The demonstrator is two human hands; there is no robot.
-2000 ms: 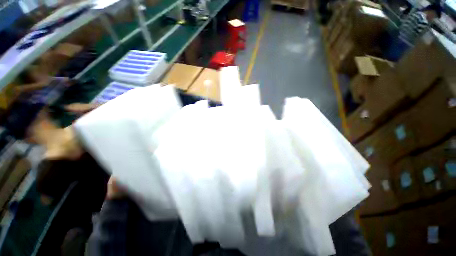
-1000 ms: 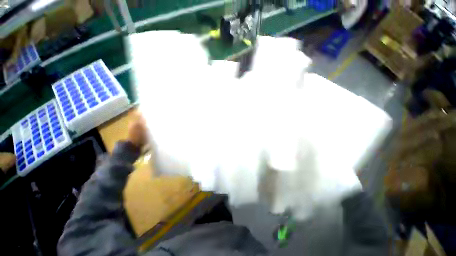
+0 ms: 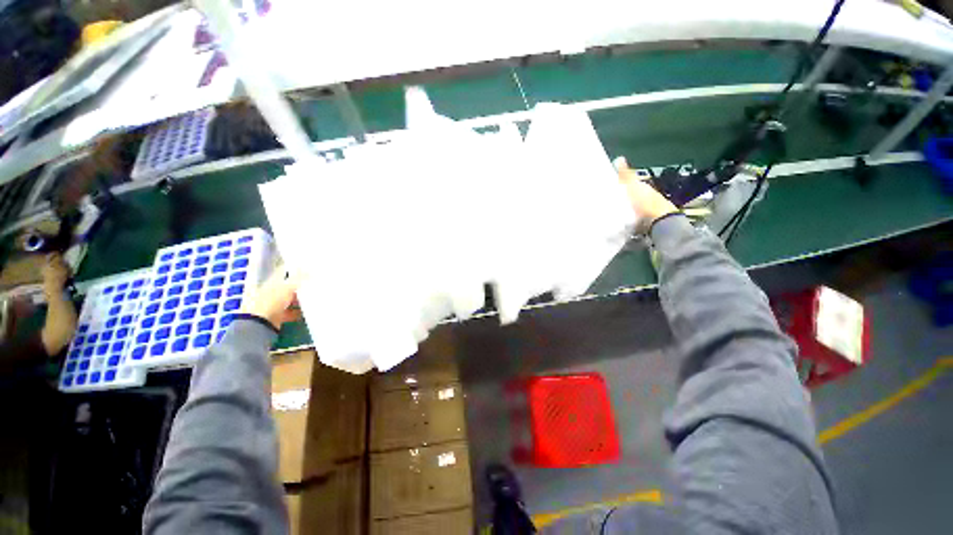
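Observation:
A bundle of bright white foam sheets (image 3: 449, 225) is held out in front of me, over the front edge of the green bench (image 3: 815, 214). My left hand (image 3: 274, 297) grips its left end. My right hand (image 3: 640, 199) grips its right end, with the thumb on top. The sheets have uneven, jagged edges at top and bottom. My fingers under and behind the sheets are hidden.
White trays with blue pieces (image 3: 199, 298) sit at the left, above a black crate (image 3: 105, 460). Cardboard boxes (image 3: 418, 444) stand below the bench. A red stool (image 3: 573, 420) and another with a white top (image 3: 836, 324) are on the floor. Another person's arm (image 3: 57, 303) shows far left.
The view has turned from the aisle to face the bench. The white sheets have come over the bench edge, still between both hands. The right hand now shows clearly.

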